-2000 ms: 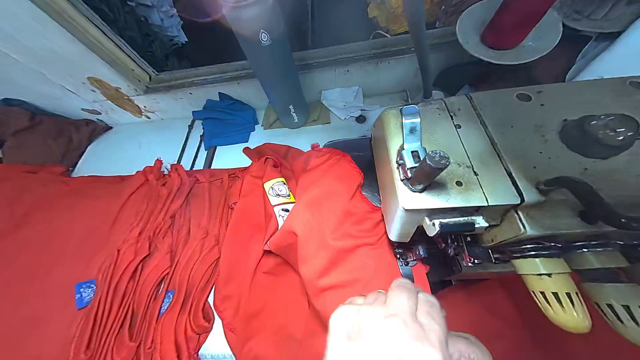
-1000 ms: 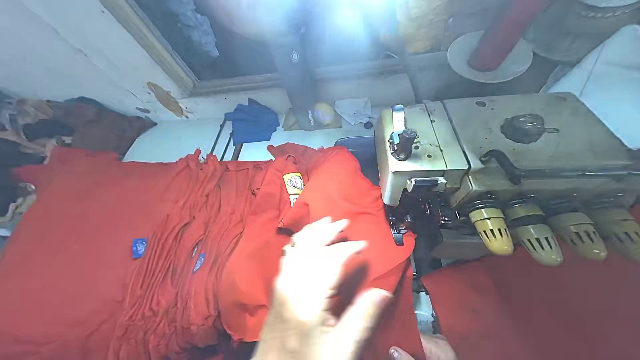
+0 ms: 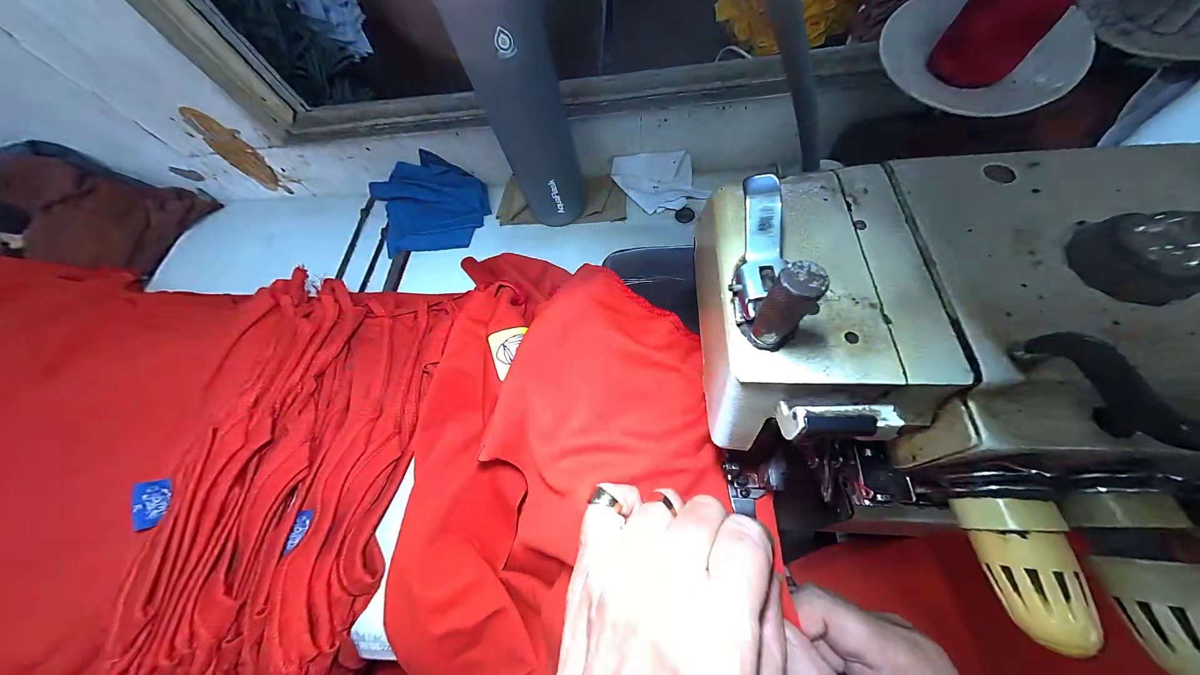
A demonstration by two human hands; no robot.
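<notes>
Red fabric (image 3: 600, 394) lies left of an overlock sewing machine (image 3: 844, 300), its right edge running to the presser foot (image 3: 743, 497). My left hand (image 3: 670, 581), with rings on two fingers, rests on this fabric just before the foot, fingers together. Lower right of it, my right hand (image 3: 858, 633) pinches the fabric's edge between thumb and fingers, partly hidden behind the left. A yellow label (image 3: 507, 351) shows on the fabric. Gathered red garments (image 3: 281, 450) with blue tags lie in a row farther left.
A dark bottle (image 3: 534, 112) and a folded blue cloth (image 3: 433, 204) are behind the fabric. A red thread cone (image 3: 994, 42) stands at the upper right. Yellow slotted caps (image 3: 1031, 581) project from the machine's front. More red fabric (image 3: 900, 572) lies below the machine.
My left hand was raised and spread over the fabric one second ago; now it is down by the presser foot, fingers together. The view has shifted closer to the machine.
</notes>
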